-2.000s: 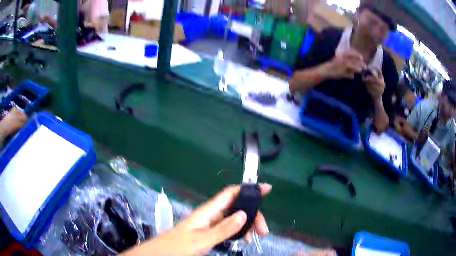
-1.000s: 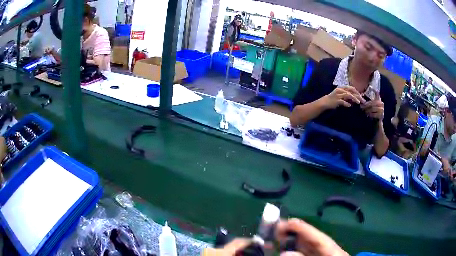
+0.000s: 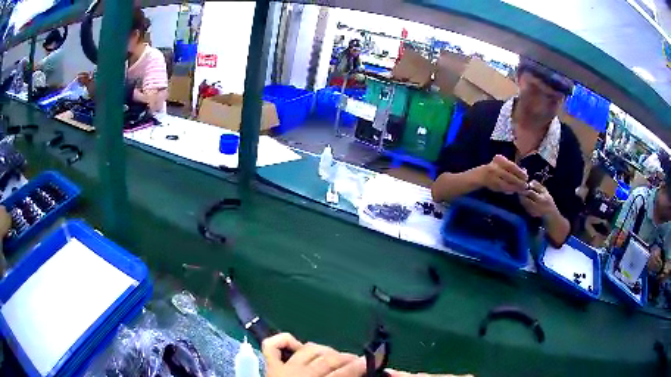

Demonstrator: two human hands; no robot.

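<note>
A black headband (image 3: 241, 305) with a short silvery band slants up and left from my left hand, over the belt's near edge. My left hand (image 3: 313, 358) is closed around its lower part at the bottom edge. A dark upright piece (image 3: 377, 350) stands just right of these fingers; whether it is the headband's other end I cannot tell. Of my right hand (image 3: 430, 374) only a thin strip of skin seems to show at the bottom edge, its grip hidden. A thin wire (image 3: 200, 268) trails near the headband's upper end.
Other headbands lie on the green belt (image 3: 316, 258). A white dropper bottle (image 3: 247, 359), a clear bag of black parts (image 3: 158, 353) and stacked blue trays (image 3: 136, 294) are at left. Green uprights (image 3: 112, 110) rise beyond. A person (image 3: 508, 140) works opposite beside blue trays.
The held headband has swung from near the hands to slant up-left. My hands are lower, and the right is now mostly out of the picture. The belt's headbands appear shifted right and down.
</note>
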